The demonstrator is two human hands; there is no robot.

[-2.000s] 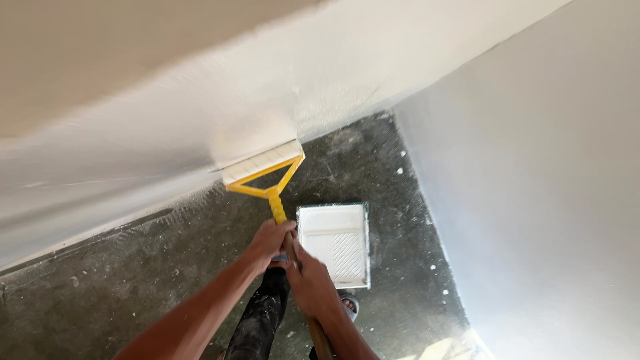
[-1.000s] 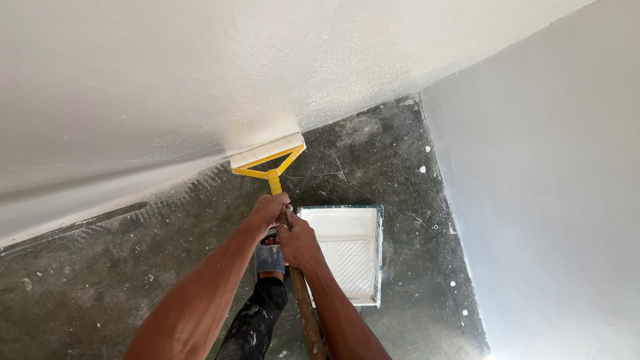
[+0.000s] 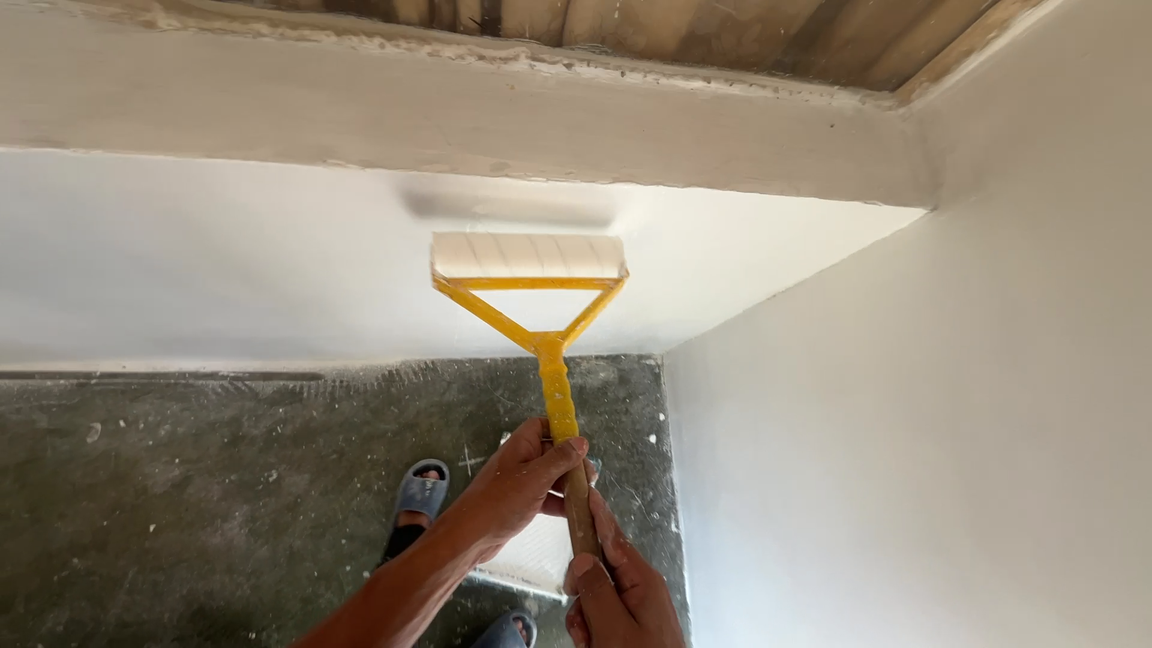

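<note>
A paint roller (image 3: 529, 256) with a yellow triangular frame and a pale sleeve is raised in front of the white wall, its shadow falling on the wall just above it. My left hand (image 3: 531, 472) grips the wooden pole (image 3: 581, 513) near the base of the yellow handle. Lower on the same pole, my right hand (image 3: 621, 576) is closed around it. Whether the sleeve touches the wall I cannot tell. Beneath my hands, a white paint tray (image 3: 531, 553) lies on the floor, partly hidden by them.
A side wall (image 3: 900, 405) meets the painted wall (image 3: 225, 261) at a corner on the right. Above runs a beige beam (image 3: 540, 126) under a brown ribbed surface (image 3: 675, 31). My sandalled feet (image 3: 421, 490) stand on the dark, paint-spotted concrete floor (image 3: 225, 504).
The roller has moved up from the bottom edge of the wall, both hands still on its pole. The view has tilted up, showing the beam.
</note>
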